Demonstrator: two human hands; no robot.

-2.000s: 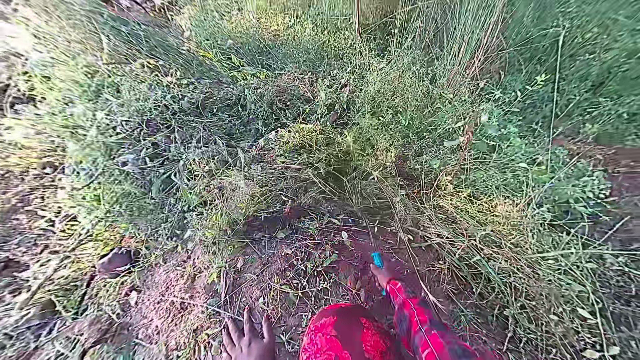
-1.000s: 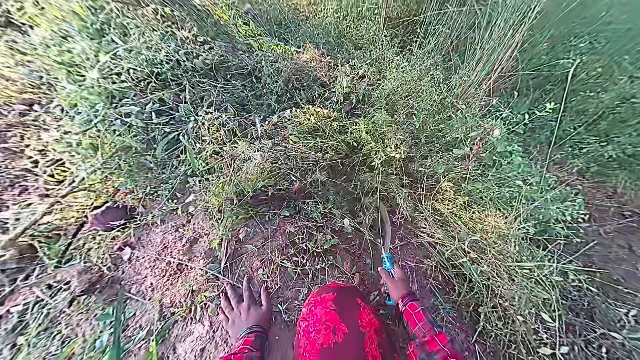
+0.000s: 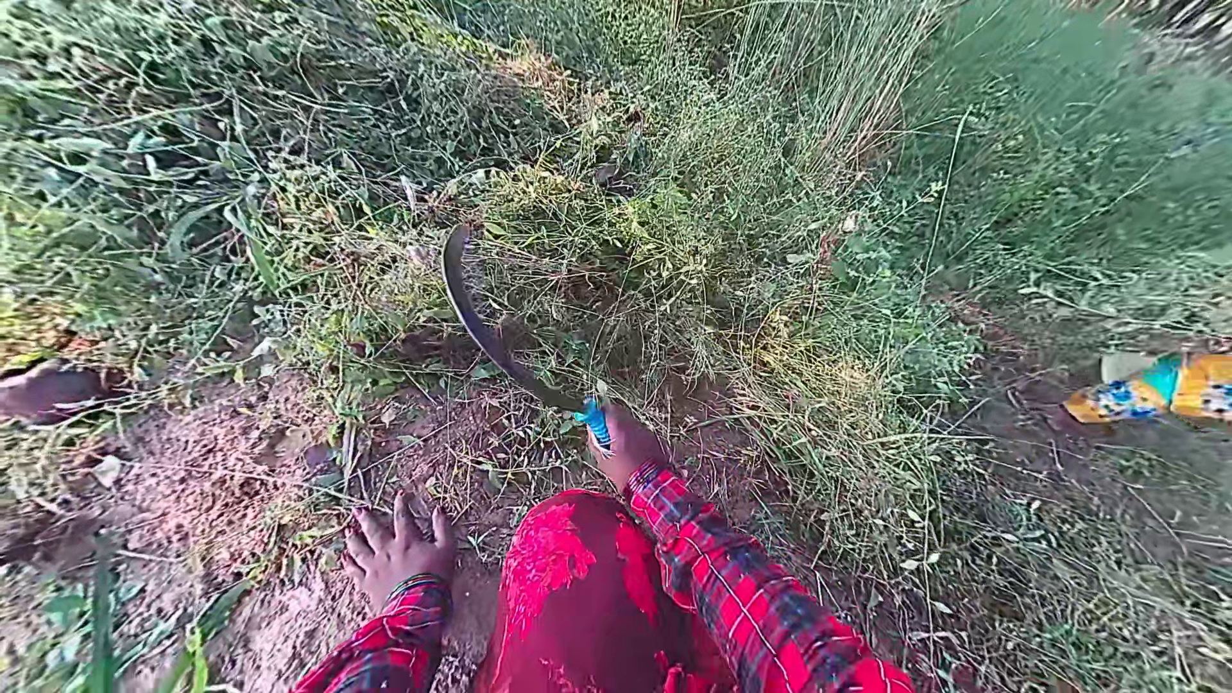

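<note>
My right hand (image 3: 628, 447) is closed around the blue-wrapped handle of a sickle (image 3: 493, 345), just beyond my knee. Its dark curved blade points up and to the left, over low green and dry weeds (image 3: 616, 279). To the left of my knee, my left hand (image 3: 400, 551) has its fingers spread over the bare soil (image 3: 226, 472), with nothing held in it; whether the palm presses on the ground I cannot tell. Both wrists wear bangles below red plaid sleeves.
A dark stone-like lump (image 3: 53, 391) lies at the left edge. Tall dry grass stalks (image 3: 866, 91) stand at the upper right. Yellow and blue patterned material (image 3: 1145, 390) shows at the right edge. Cut-looking weeds (image 3: 318, 106) lie thick at the upper left.
The sickle blade, upright beyond my right hand a second ago, has swung over to the left. My left hand stays low with its fingers spread. Patterned material has come into view at the right.
</note>
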